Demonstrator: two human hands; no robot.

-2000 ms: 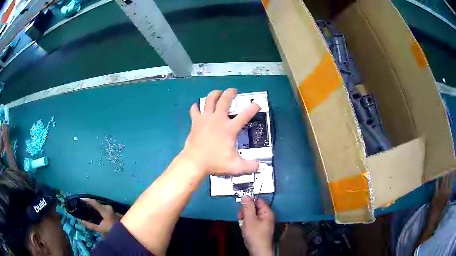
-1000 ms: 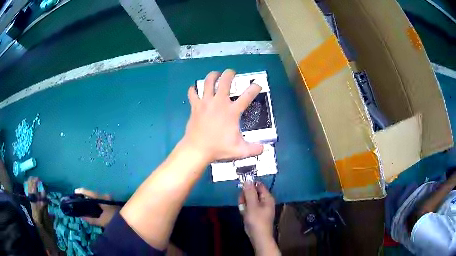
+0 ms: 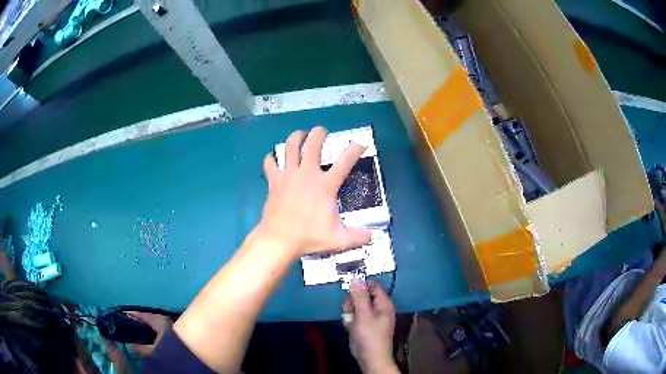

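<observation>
The white-silver screw feeder (image 3: pixel 378 252) stands on the green bench, its dark hopper (image 3: pixel 363 186) speckled with screws. My left hand (image 3: pixel 303 201) lies spread over its left side and middle, fingers apart, thumb across the front part, and hides much of it. My right hand (image 3: pixel 371 318) is at the front lip, with thumb and fingertips closed on a small silver metal piece (image 3: pixel 355 280). The fingers partly hide this piece, and I cannot tell whether it is loose or joined to the feeder.
A large cardboard carton (image 3: pixel 456 157) with grey plastic parts (image 3: pixel 522 150) stands right of the feeder. Scattered screws (image 3: pixel 153 241) and teal parts (image 3: pixel 38 230) lie left. A metal upright (image 3: pixel 201 55) stands behind. A neighbour's hand holds a black tool (image 3: pixel 128 326) at lower left; another person's arm is at right.
The camera view has shifted. My left hand stays spread on the feeder and my right hand stays at its front lip.
</observation>
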